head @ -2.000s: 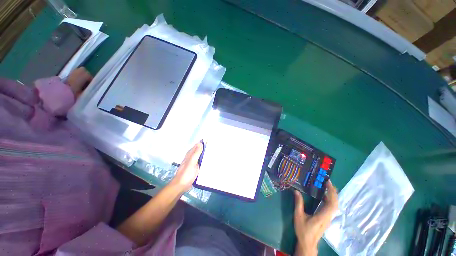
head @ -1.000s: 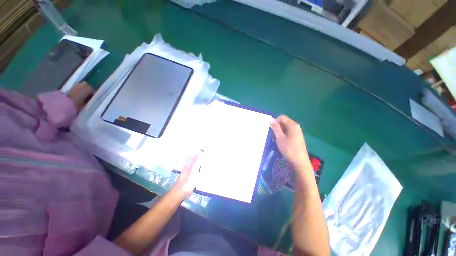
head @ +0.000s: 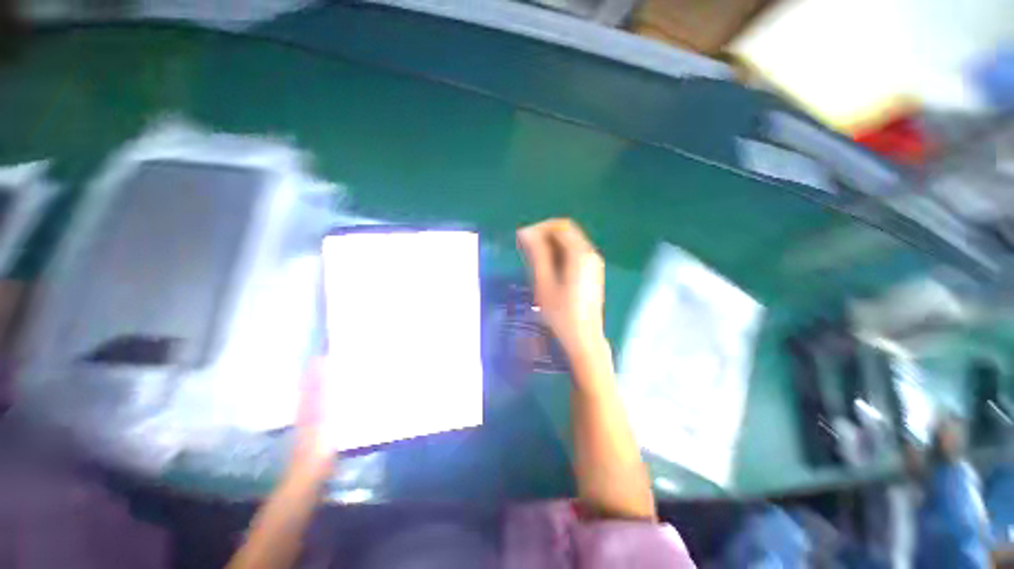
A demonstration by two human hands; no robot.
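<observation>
The LCD panel (head: 405,339) shows a full white lit face, standing slightly tilted at the front of the bench. My left hand (head: 316,413) holds its left edge; the fingers are blurred. My right hand (head: 565,272) is to the right of the panel, apart from it, with fingers curled; whether it pinches something small cannot be told. The black test box (head: 536,333) with wires lies partly hidden behind my right hand and wrist. The whole view is blurred by motion.
A grey panel (head: 178,261) lies on whitish sleeves (head: 261,383) at left. A translucent bag (head: 692,361) lies right of my forearm. Black frames (head: 817,389) are further right. Another person's blue sleeve (head: 962,500) shows at the lower right. A raised ledge (head: 623,122) runs along the back.
The view has turned right, so things sit further left. My right hand has left the panel's right edge and is now beside it. My left hand still holds the panel, whose face stays white.
</observation>
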